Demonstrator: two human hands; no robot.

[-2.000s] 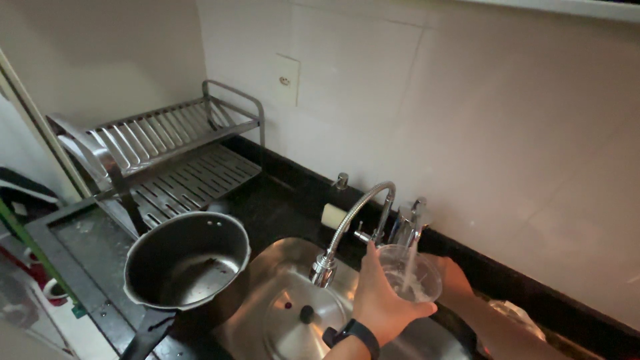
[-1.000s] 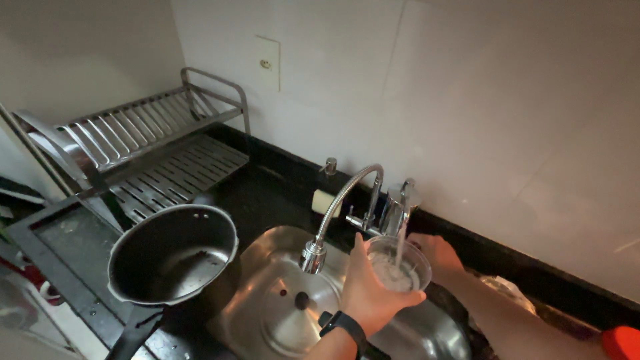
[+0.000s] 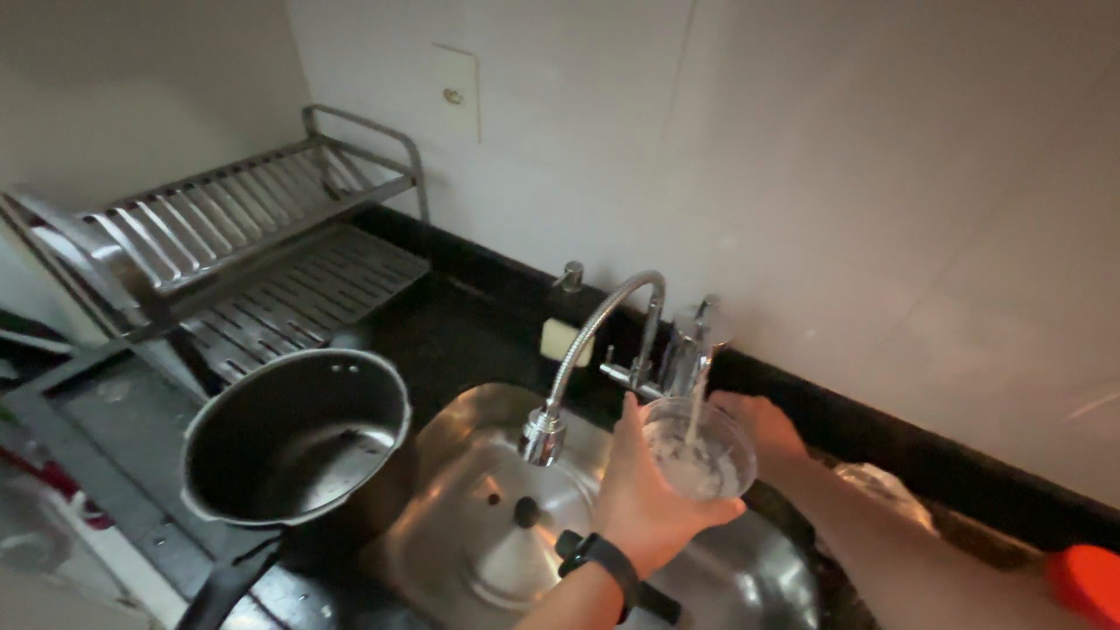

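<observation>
My left hand [image 3: 652, 503], with a black watch on its wrist, grips a clear plastic cup [image 3: 700, 451] above the stainless steel sink [image 3: 455, 516]. A stream of water falls into the cup from a small chrome spout [image 3: 709, 350] and churns inside it. Behind the cup, my right hand [image 3: 761, 429] is near the tap base, its fingers partly hidden; whether it touches anything cannot be told. The flexible chrome faucet [image 3: 582, 341] arches to the left of the cup, its head over the basin.
A dark cooking pot [image 3: 297, 437] with a black handle stands left of the sink. Behind it is a metal dish rack [image 3: 262, 227]. A pale sponge [image 3: 567, 341] sits by the wall. Crumpled clear plastic [image 3: 884, 494] and a red object [image 3: 1085, 582] are at right.
Water keeps running into the cup, and the contents look higher and more churned than two seconds ago. The red object was not in view two seconds ago.
</observation>
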